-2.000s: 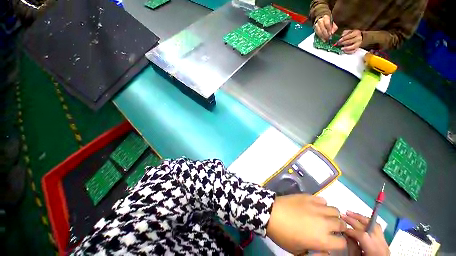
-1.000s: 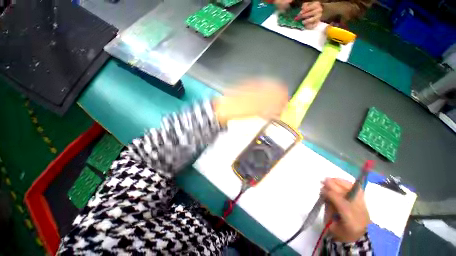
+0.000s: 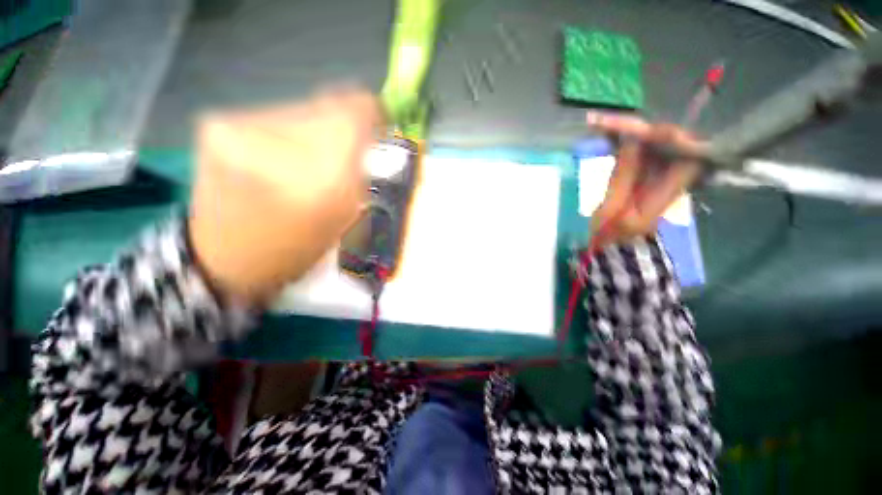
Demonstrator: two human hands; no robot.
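The dark multimeter [image 3: 385,215] with a yellow-orange rim lies on white paper [image 3: 488,247], partly behind my left hand. My left hand [image 3: 280,189] is large and motion-blurred, raised at the meter's left side with curled fingers; whether it holds anything is unclear. My right hand [image 3: 638,184] is raised over the clipboard [image 3: 683,249] and grips a red-tipped test probe [image 3: 704,95] pointing up. A red wire runs down from it. A second probe in this hand cannot be made out clearly. A green circuit board [image 3: 601,68] lies beyond on the dark belt.
The yellow-green strip [image 3: 411,60] runs away behind the meter. The translucent plate [image 3: 92,92] stands at upper left. A grey metal bar [image 3: 808,108] slants in at right, overlapping the view near my right hand. The teal bench edge [image 3: 464,340] is nearest my body.
The view has swung right and down. My left hand went from the meter's lower right to its upper left, and now shows at its left. My right hand still grips the red-tipped probe, now raised over the clipboard.
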